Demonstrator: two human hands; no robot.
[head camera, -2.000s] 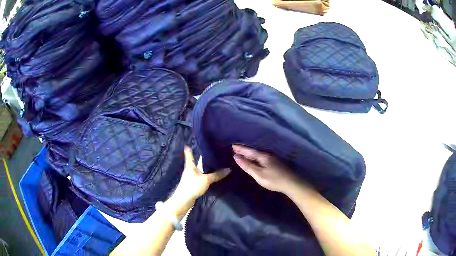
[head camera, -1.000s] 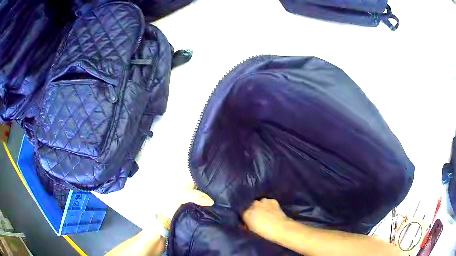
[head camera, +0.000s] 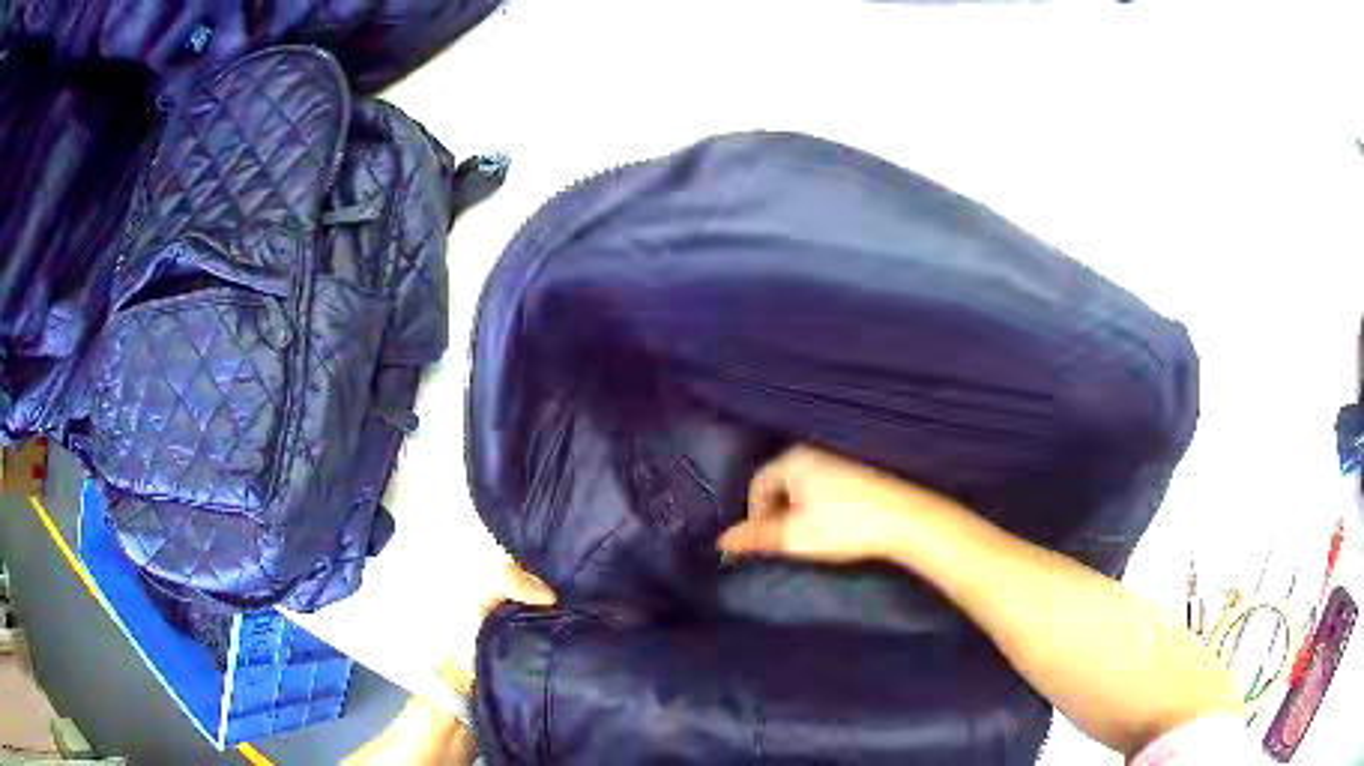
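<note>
An opened navy backpack (head camera: 838, 329) lies in front of me with its shiny dark lining showing and the toothed main zip round its left and top edge. My right hand (head camera: 815, 509) is inside the opening over the lining, fingers curled with thumb and fingertips close together; whether they pinch the lining cannot be told. My left hand (head camera: 516, 591) is at the left edge of the opening, its fingers on the bag's edge beside the lower panel; part of it is hidden behind the bag.
A quilted navy backpack (head camera: 210, 389) lies at the left, before a pile of navy bags (head camera: 60, 195). A blue crate (head camera: 284, 681) is on the floor lower left. Scissors (head camera: 1254, 651), a red pen-like stick (head camera: 1334, 561) and a phone (head camera: 1312, 673) lie at the right.
The bag's opening is spread wider than at first, and its upper part has shifted left since a second ago. My right hand has moved up inside the bag.
</note>
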